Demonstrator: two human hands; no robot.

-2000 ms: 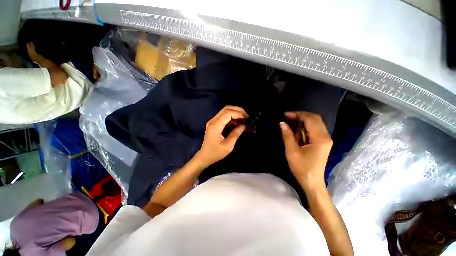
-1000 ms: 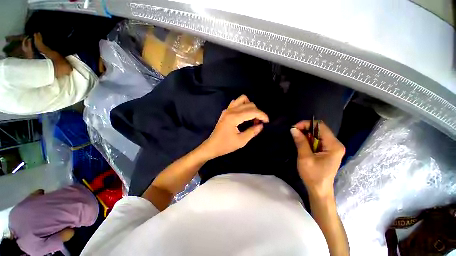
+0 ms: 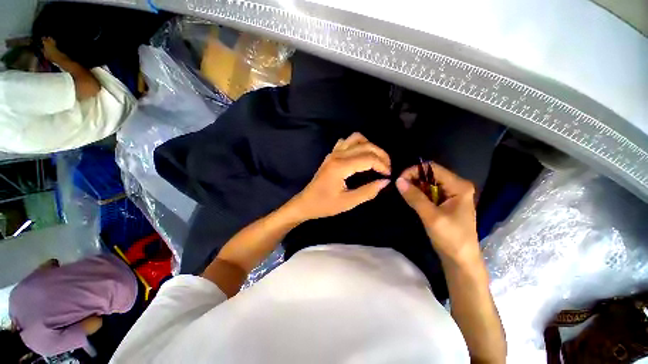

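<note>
A dark garment (image 3: 249, 142) lies spread over my lap. My left hand (image 3: 348, 178) is over its middle, with thumb and fingertips pinched on a dark bit of it; the exact part is too dark to tell. My right hand (image 3: 447, 206) is just to the right, its thumb and forefinger tips nearly touching the left fingertips. Small thread snips (image 3: 433, 190) with a yellow body and dark pointed tips lie in my right hand, tips pointing up and away, partly hidden by the fingers.
A grey table edge with a printed ruler (image 3: 426, 67) crosses ahead. Clear plastic (image 3: 568, 234) lies at right, with a brown bag (image 3: 611, 334) below. A taped yellow-brown package (image 3: 220, 64), blue crates (image 3: 117, 210), a red item (image 3: 153, 259) and two people (image 3: 50, 110) are at left.
My hands have come closer together; the fingertips now nearly meet. My right hand has moved left with the snips. The person at upper left has moved an arm.
</note>
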